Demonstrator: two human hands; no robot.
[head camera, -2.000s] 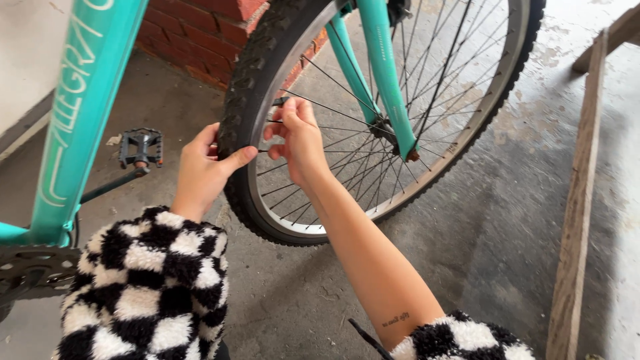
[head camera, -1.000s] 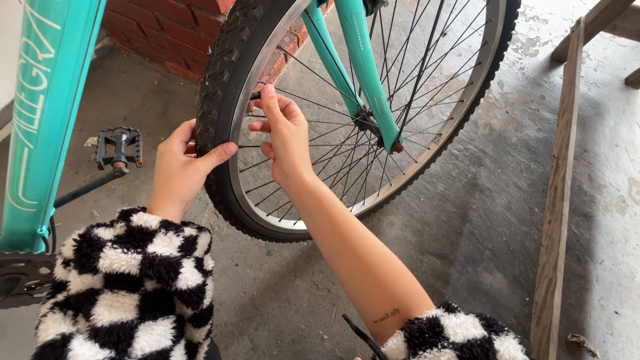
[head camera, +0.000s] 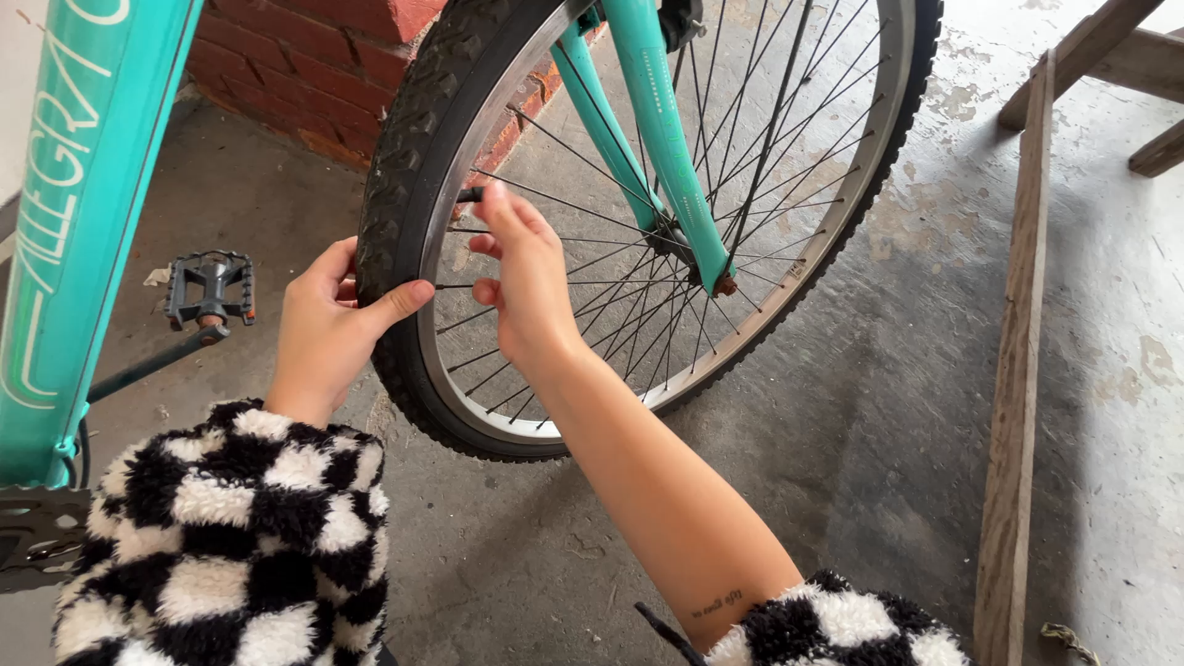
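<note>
A bicycle wheel with a knobbly black tire (head camera: 398, 203) and a metal rim stands in front of me, held by a turquoise fork (head camera: 668, 139). My left hand (head camera: 338, 324) grips the tire from its outer side, thumb over the sidewall and rim edge, fingers partly hidden behind the tire. Inside the rim, my right hand (head camera: 527, 268) pinches the black valve stem (head camera: 470, 195) between thumb and forefinger; its other fingers curl near the spokes. The fingertips are slightly blurred, and whether a cap sits on the valve cannot be told.
At the left are the turquoise frame tube (head camera: 88, 213), a black pedal (head camera: 211, 289) on its crank and part of a chainring (head camera: 42, 536). A red brick base (head camera: 296, 74) stands behind the tire. A wooden bar (head camera: 1017, 351) of a stand runs along the right side.
Both hands stay at the same parts of the wheel, the right fingers at the valve stem. Their grip has plainly changed little; the view has shifted slightly.
</note>
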